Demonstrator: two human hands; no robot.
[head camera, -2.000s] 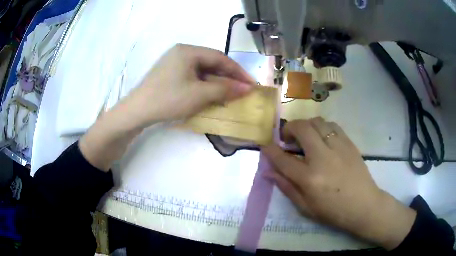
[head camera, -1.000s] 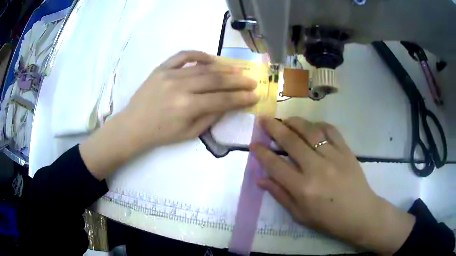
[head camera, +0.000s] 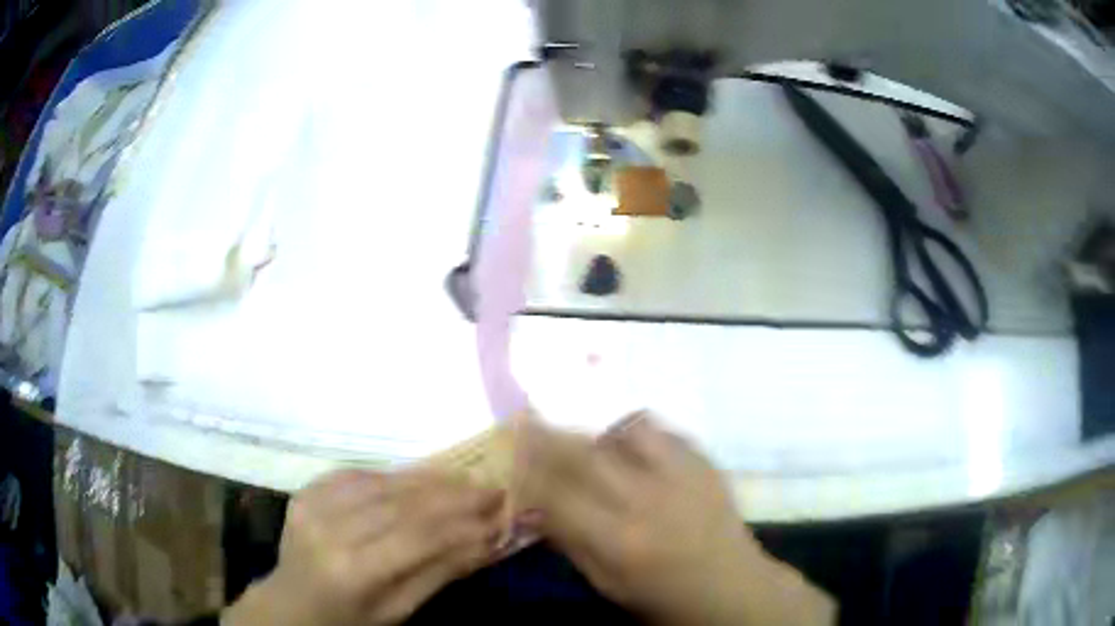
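Note:
The mauve-pink strip (head camera: 501, 269) runs from beside the sewing machine's needle area down to the table's near edge. The tan strip (head camera: 477, 459) is at the near edge, held between my hands. My left hand (head camera: 373, 532) grips the tan strip from the left. My right hand (head camera: 642, 508) holds the tan strip and the lower end of the mauve strip from the right. The hands are close together and blurred, so the exact finger grip is partly hidden. The presser foot (head camera: 597, 153) is left of the orange-brown block (head camera: 641, 192), with no hand near it.
The machine head (head camera: 783, 37) is at the top. Black shears (head camera: 905, 232) and a pinkish-red tool (head camera: 939, 169) lie at right. A dark patch (head camera: 600, 275) is on the bed. White cloth (head camera: 208, 245) lies at left, beside the blue bin (head camera: 34, 159). A cardboard box (head camera: 141, 526) is below.
Both hands have moved from the presser foot to the near table edge, bringing the tan strip along. The mauve strip now lies stretched left of the foot. The view has shifted.

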